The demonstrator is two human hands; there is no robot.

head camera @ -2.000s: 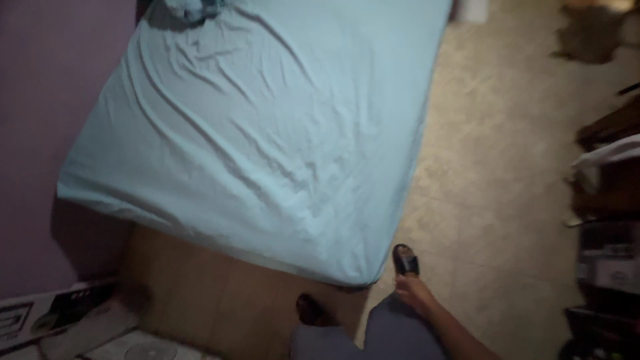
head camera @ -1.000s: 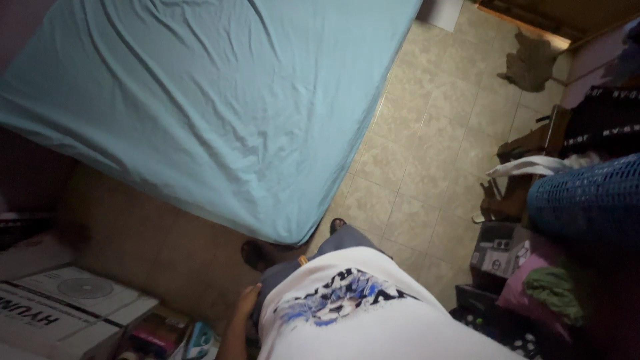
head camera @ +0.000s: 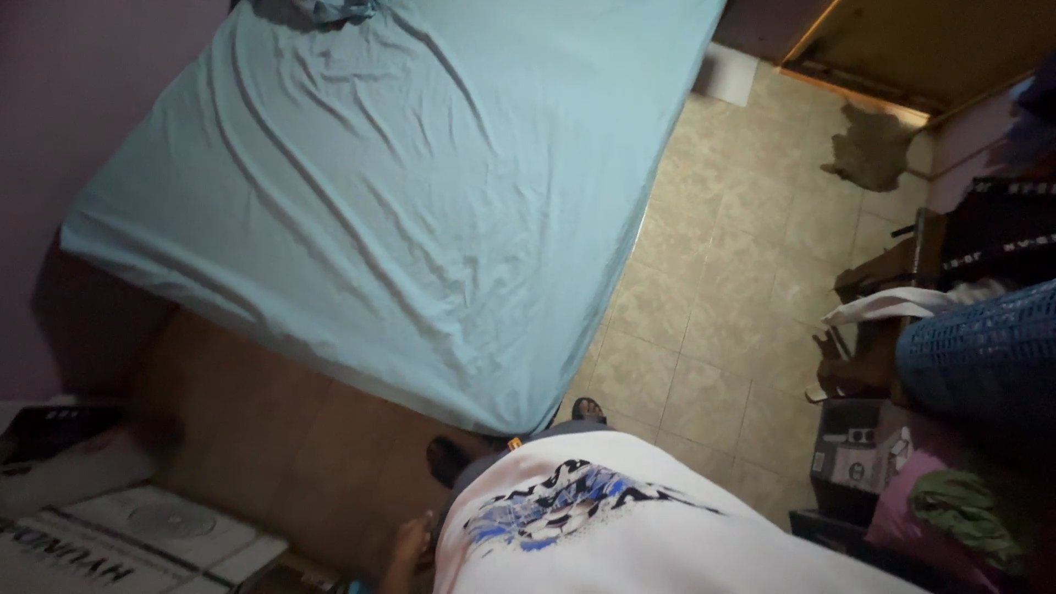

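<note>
My left hand hangs low beside the hem of my white printed T-shirt, near the bottom edge of the view; its fingers are dim, and I cannot tell whether it holds anything. My right hand is out of view. Just beyond my sandalled feet is the corner of a bed with a wrinkled light blue fitted sheet. A bunched patterned cloth lies on the sheet at the top.
Cardboard boxes stand at the lower left. Tiled floor runs along the bed's right side, with a brown rag on it. On the right are a blue plastic basket, a small box and green cloth.
Two seconds ago a forearm reached down at the lower right; it is no longer seen there. The view has shifted, and my shirt now fills the bottom.
</note>
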